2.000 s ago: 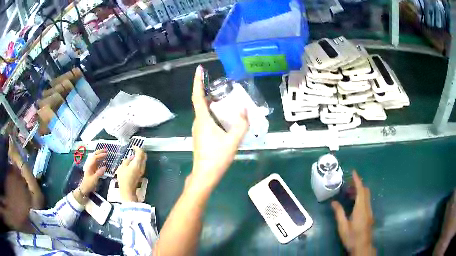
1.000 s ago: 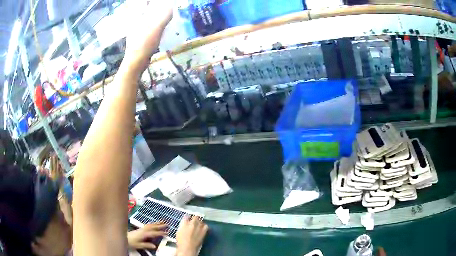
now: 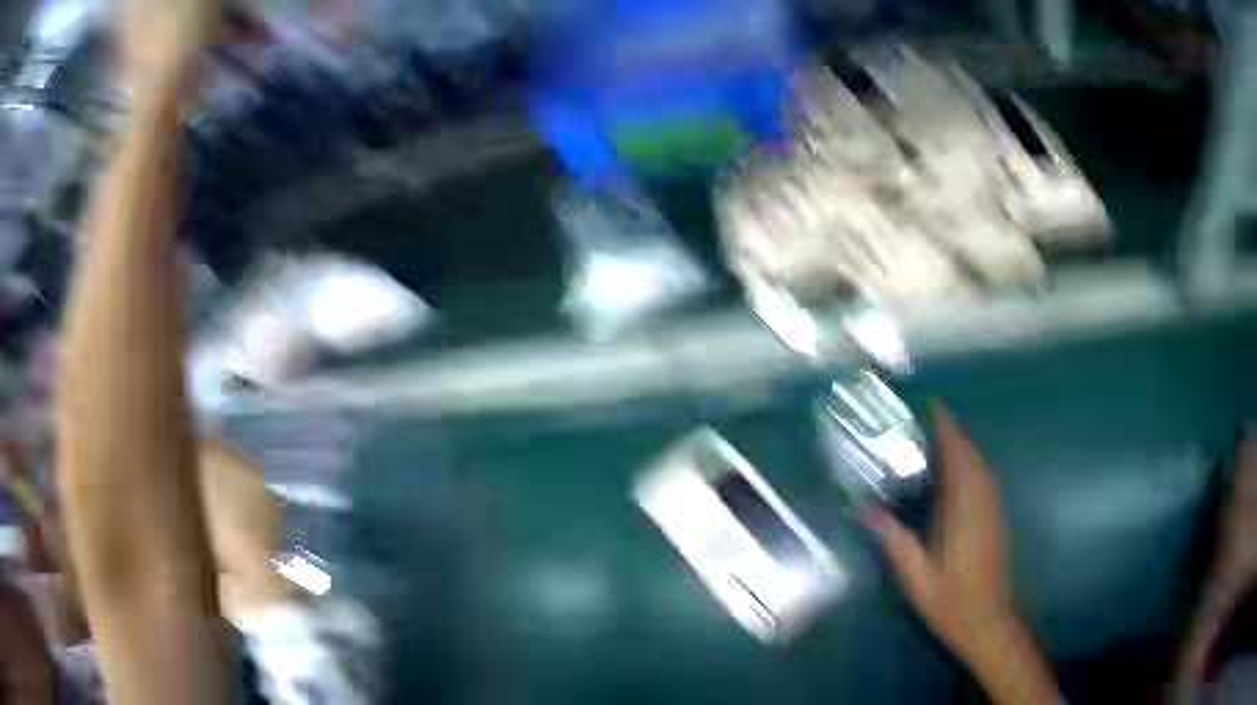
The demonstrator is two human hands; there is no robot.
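The picture is blurred. A white front cover [image 3: 740, 537] with a dark window lies at a slant on the green bench. A pump dispenser [image 3: 874, 438] with a shiny silver top stands right of it. My right hand [image 3: 951, 544] is just right of the dispenser, thumb and forefinger apart at its side; whether they touch it cannot be told. My left arm is raised at the far left. My left hand [image 3: 168, 30] is blurred and cut off by the top edge, so what it holds cannot be seen.
A pale rail [image 3: 524, 369] crosses behind the bench, with small white pieces [image 3: 875, 335] by it. Beyond are stacked covers [image 3: 896, 179], a blue bin [image 3: 662, 69], a clear bag [image 3: 620, 262] and a white bundle [image 3: 345, 306]. A neighbour's sleeve [image 3: 310, 647] is at lower left.
The view has tilted down, bringing the cover and my right hand back in. My left hand, around a second dispenser two seconds ago, has moved up to the far left. My right hand is closer to the dispenser.
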